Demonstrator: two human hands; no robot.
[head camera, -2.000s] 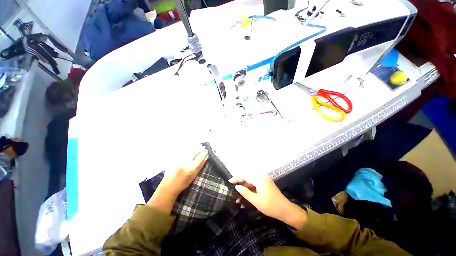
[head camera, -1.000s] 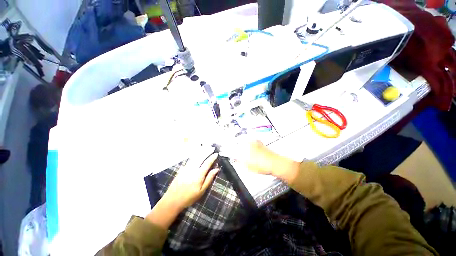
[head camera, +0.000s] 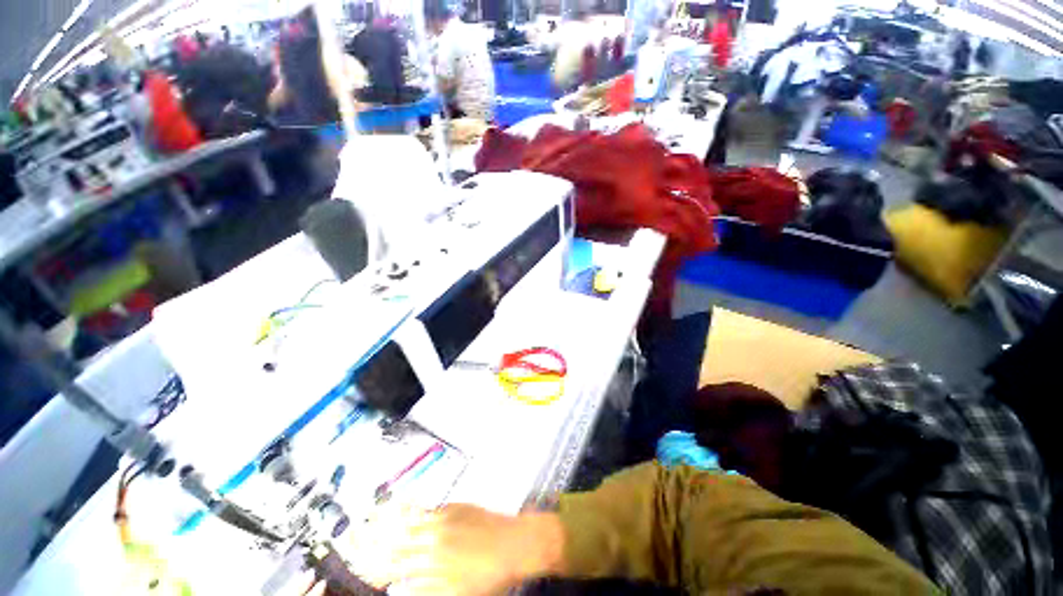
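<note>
The black strip shows as a short dark piece at the sewing machine's presser foot, at the lower left. My right hand lies on the white table just right of the foot, overexposed and blurred; whether its fingers hold anything cannot be told. My left hand is not clearly in view; only a pale glare shows at the bottom left edge. The plaid panel by the needle is out of the picture. The machine's white head with its black front panel runs away to the upper right.
Scissors with red and yellow handles lie right of the needle. A pink and blue tool lies near it. A yellow round item is at the table's end. Beyond are dark red garments; a plaid bundle is at right.
The view has swung up and to the right, showing more factory floor and the plaid bundle. The left hand and plaid panel have left the picture. The right hand now appears lower left.
</note>
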